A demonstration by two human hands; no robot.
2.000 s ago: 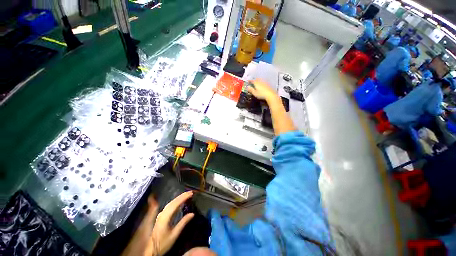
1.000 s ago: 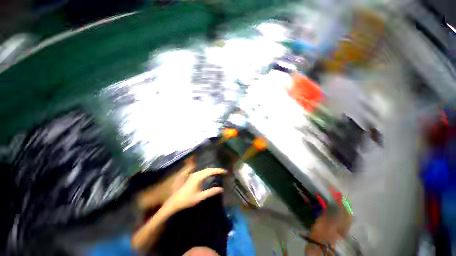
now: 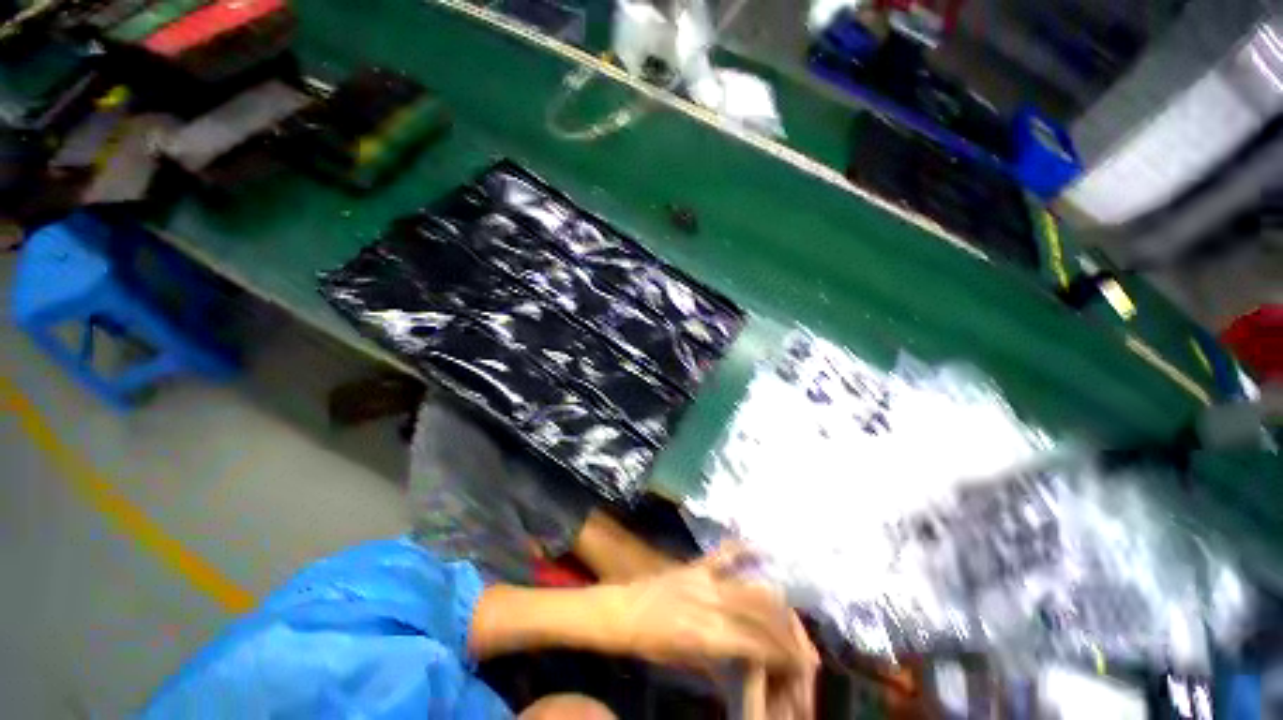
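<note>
My left hand (image 3: pixel 704 615), with a blue sleeve, is at the bottom centre, blurred, fingers pointing right and down. Whether it holds anything cannot be told. More bare skin shows behind it and at its fingertips; I cannot tell whether part of it is my right hand. Just beyond lie overlapping shiny clear release film sheets (image 3: pixel 830 485) with small black parts in rows. Left of them a large black compartment tray (image 3: pixel 542 317) lies under glossy wrinkled plastic.
The green-matted bench (image 3: pixel 844 260) runs diagonally across the view. A blue stool (image 3: pixel 120 317) stands on the floor at left. Dark boxes and a red item (image 3: pixel 218 35) are at the upper left. White bags (image 3: pixel 690 63) lie at the top. A blue bin (image 3: pixel 1044 152) is at the upper right.
The view has swung left along the bench, away from the press. The tray now shows whole, and the sheets appear further right. My left hand now reaches rightward near the sheets' edge.
</note>
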